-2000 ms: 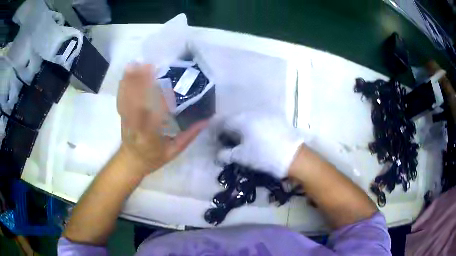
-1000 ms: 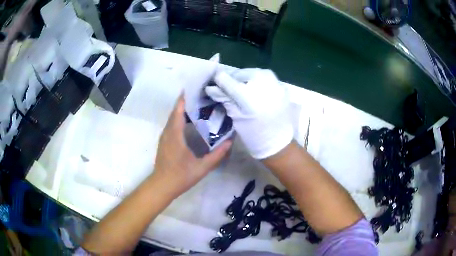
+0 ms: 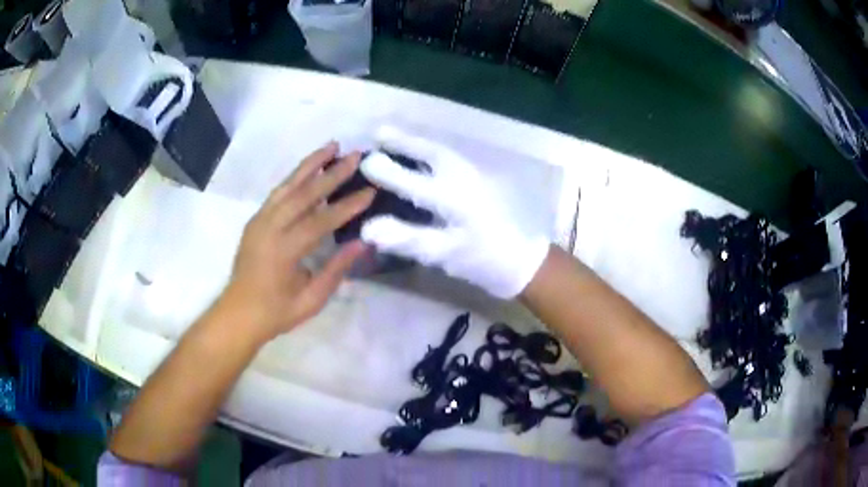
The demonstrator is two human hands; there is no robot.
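A black box (image 3: 385, 204) sits on the white worktable in front of me, its top dark with no flap standing. My bare left hand (image 3: 290, 238) is at its left side, with fingertips on its top and edge. My white-gloved right hand (image 3: 457, 214) lies over its top and right side, fingers spread against it. The hands hide much of the box, and its inside does not show. Black bundled cables (image 3: 485, 380) lie in a loose pile nearer to me, below the right hand.
Black boxes (image 3: 86, 176) with pale flaps up stand in a row at left, one (image 3: 195, 138) showing a labelled device. Another cable pile (image 3: 747, 304) lies at right beside a black box. On the green belt (image 3: 628, 105) are dark boxes (image 3: 490, 33) and a whitish bagged item (image 3: 333, 33).
The box's pale flaps and labelled device no longer show; its top is now dark. My right hand has moved from the opening to lie across the top. My left hand's fingers have come over the box.
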